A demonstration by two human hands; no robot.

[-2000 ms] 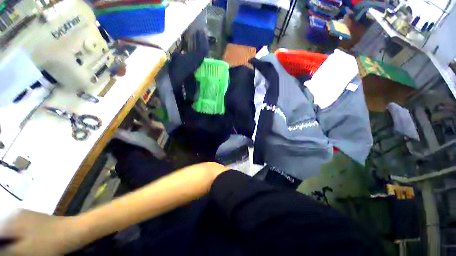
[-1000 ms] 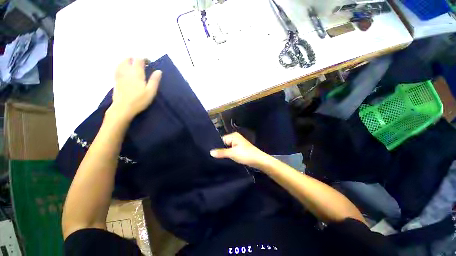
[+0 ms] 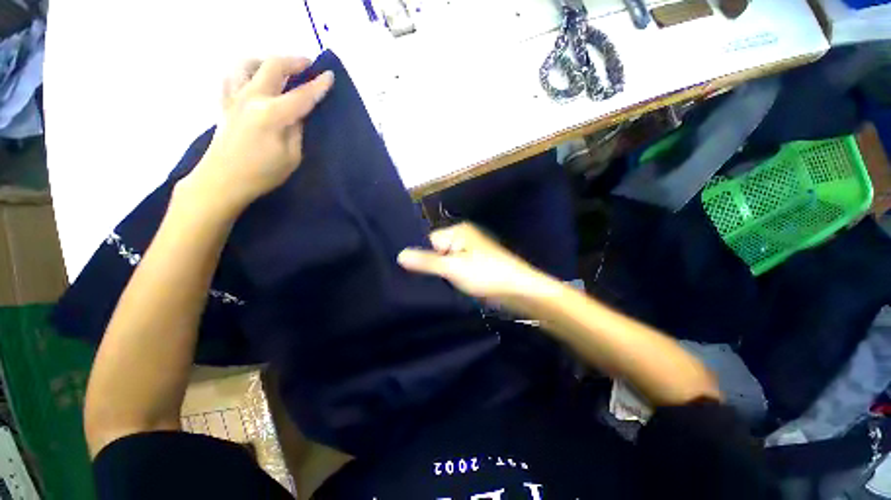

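Note:
A dark navy denim panel [image 3: 322, 234] lies over the front edge of the white table and hangs down to the wearer's lap. Pale leafy trim shows on its left part. My left hand [image 3: 259, 127] holds the panel near its upper corner on the table, with some fingers hidden under or behind the cloth. My right hand [image 3: 469, 259] grips the panel's right edge, just in front of the wooden table edge, thumb on top.
Shears [image 3: 583, 61] with speckled wrapped handles lie on the white table [image 3: 469, 107], their blades cut off by the top edge. A green mesh basket [image 3: 789, 200] sits among dark and grey cloth at the right. A carton [image 3: 220, 410] stands below the panel.
Since two seconds ago the view has swung from the right side to the panel. Over the last second, both hands and the panel sit slightly higher in view, both hands still holding it.

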